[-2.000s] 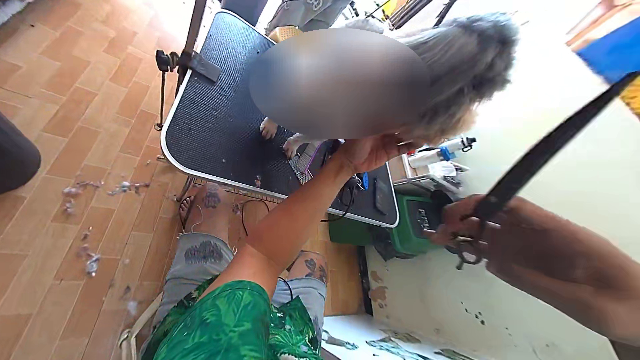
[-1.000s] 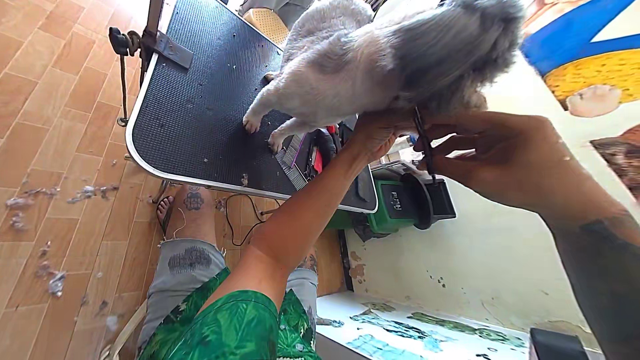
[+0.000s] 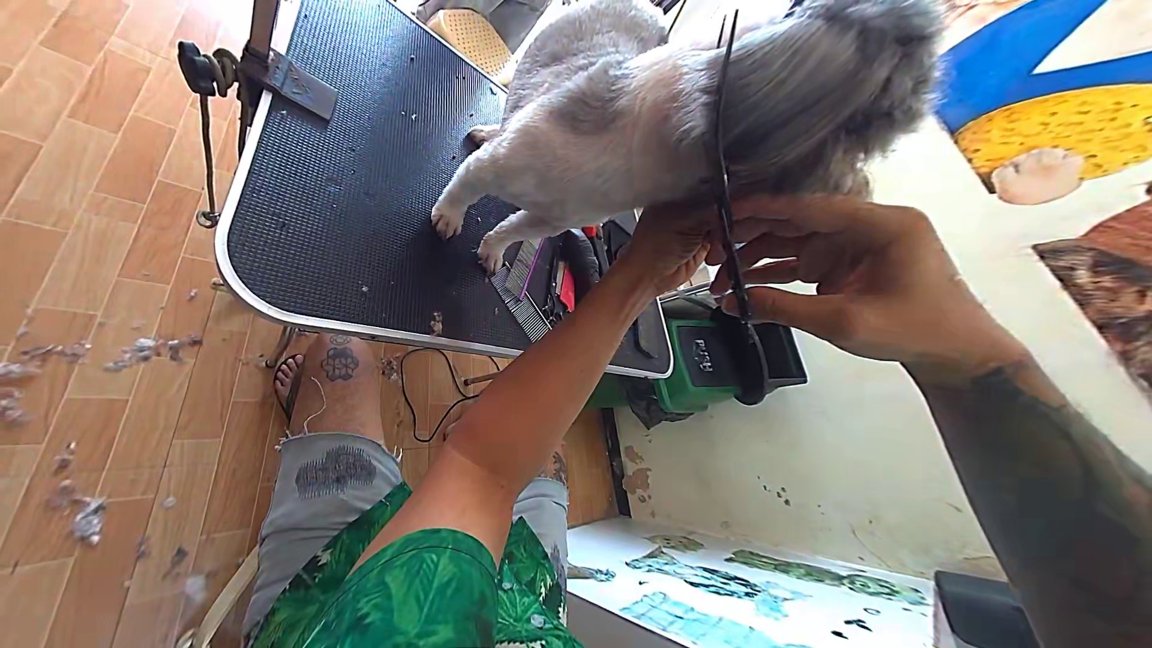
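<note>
A grey dog [image 3: 594, 135] with short-clipped fur stands on the black ribbed grooming table [image 3: 360, 180], its long-haired part [image 3: 810, 90] toward the right. Beneath that long hair, my left hand [image 3: 675, 243] touches the dog; its fingertips are partly hidden. My right hand [image 3: 828, 270] holds long grooming scissors [image 3: 724, 153] by the handles, the blades pointing up across the long hair, nearly closed. Near the dog's paws lie metal grooming combs [image 3: 522, 297] and a red-and-black tool [image 3: 565, 286].
A clamp with a metal arm [image 3: 301, 85] grips the table's left edge. Right of the table's corner stands a green bin [image 3: 693, 364] against a painted wall [image 3: 765, 468]. Fur tufts [image 3: 90, 520] lie on the tiled floor, and a black cable [image 3: 405, 387] runs under the table.
My right hand has moved left to the dog's long hair, bringing the scissors from the far right. The blades now stand upright across the hair. My left hand stays beneath it.
</note>
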